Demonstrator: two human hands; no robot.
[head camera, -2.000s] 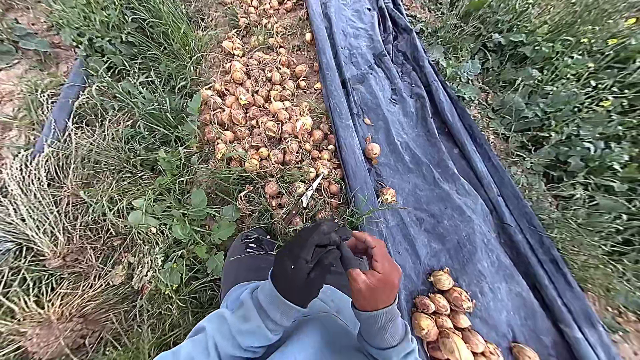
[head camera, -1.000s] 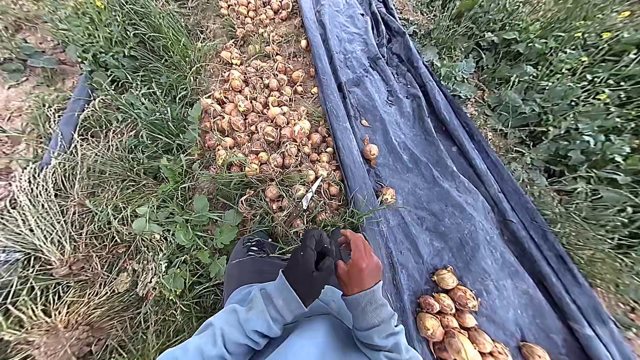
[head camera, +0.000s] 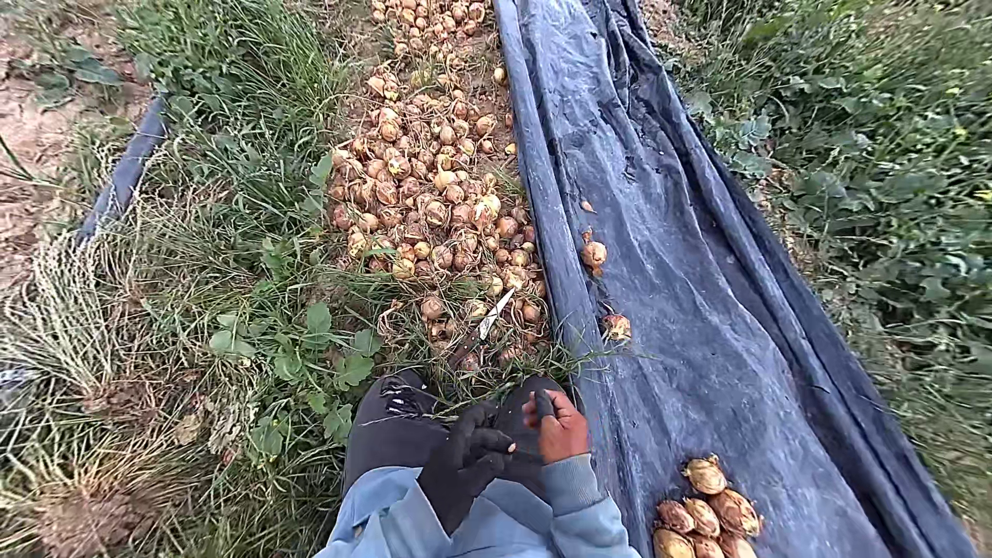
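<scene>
My left hand (head camera: 465, 465), in a black glove with a bare fingertip showing, is over my lap with its fingers apart and nothing seen in it. Just right of it, my right hand (head camera: 562, 434) is bare except for a dark cover on one digit; its fingers are curled, and whether it holds anything is unclear. Beyond my knees, a knife (head camera: 487, 324) with a pale blade lies on a long heap of onions (head camera: 434, 213). Several trimmed-looking onions (head camera: 704, 518) sit grouped on a dark fabric sheet (head camera: 697, 372) at lower right.
Two single onions, one (head camera: 594, 254) behind the other (head camera: 617, 327), lie near the sheet's left fold. Grass and weeds (head camera: 256, 217) border the heap on the left, with a strip of dark material (head camera: 128, 170) among them. Leafy plants (head camera: 891, 209) line the right side.
My hands were close together at the fingers in the earlier frames and are now apart. The knife and the grouped onions have stayed in place.
</scene>
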